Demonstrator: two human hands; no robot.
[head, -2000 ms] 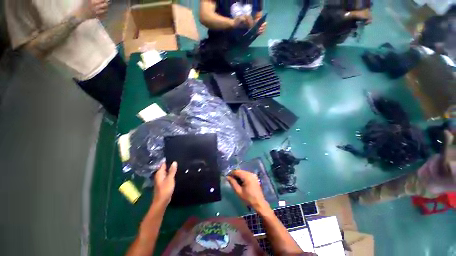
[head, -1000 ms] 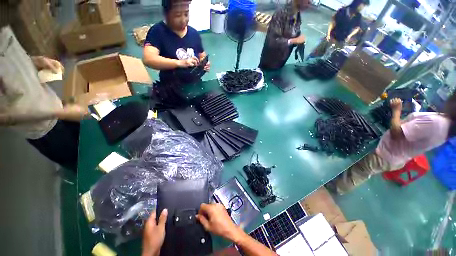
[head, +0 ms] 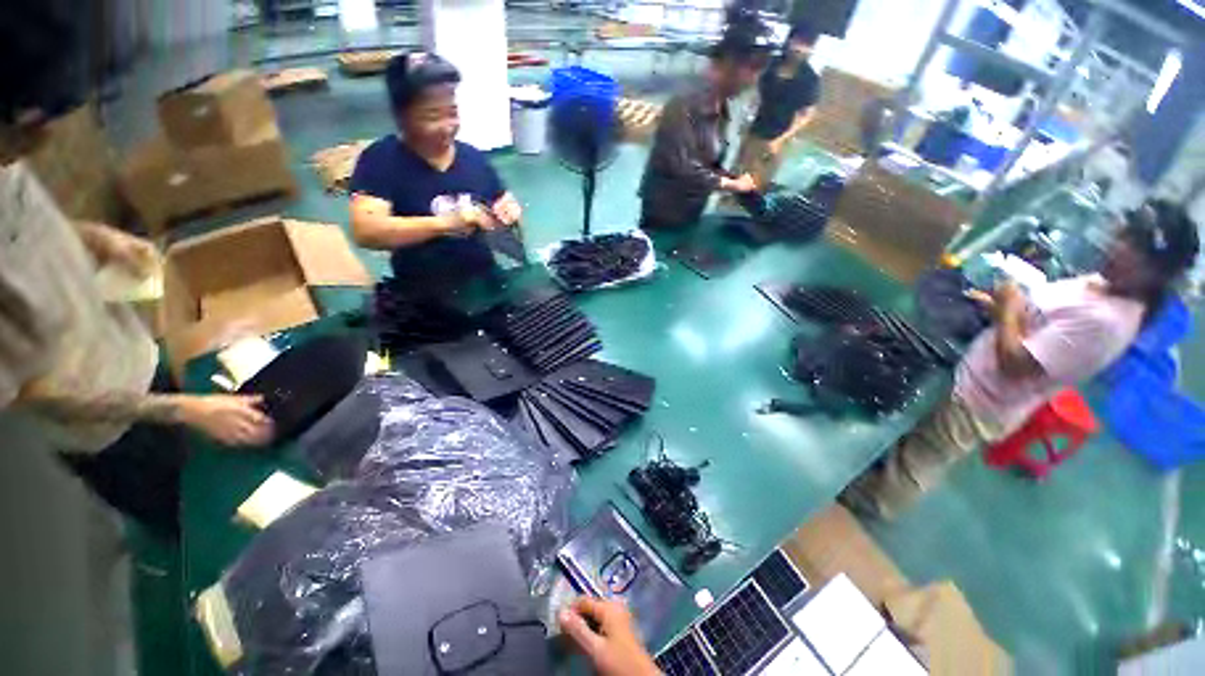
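Note:
A black panel (head: 443,581) is held up over the near side of the bench, cut off by the bottom edge, with two small pale dots near its centre. A thin black wire lead (head: 463,608) makes a loop on its face and runs right towards my fingertips. My right hand (head: 611,637) is just right of the panel, its fingers pinched at the lead's end, which is small and blurred. My left hand is out of the picture. Another panel with a looped lead (head: 619,568) lies on the bench beyond my right hand.
A crinkled clear bag (head: 436,462) lies beyond the panel. Fanned black panels (head: 582,403) and a cable tangle (head: 671,502) lie mid-bench. Gridded panels (head: 751,614) and white sheets (head: 839,621) are at the near right. Several co-workers stand or sit around the green bench (head: 720,396).
The view has tilted up. The held panel sits lower in view and its lead now shows as a loop. My right hand has moved off its centre to the right. My left hand has left the picture.

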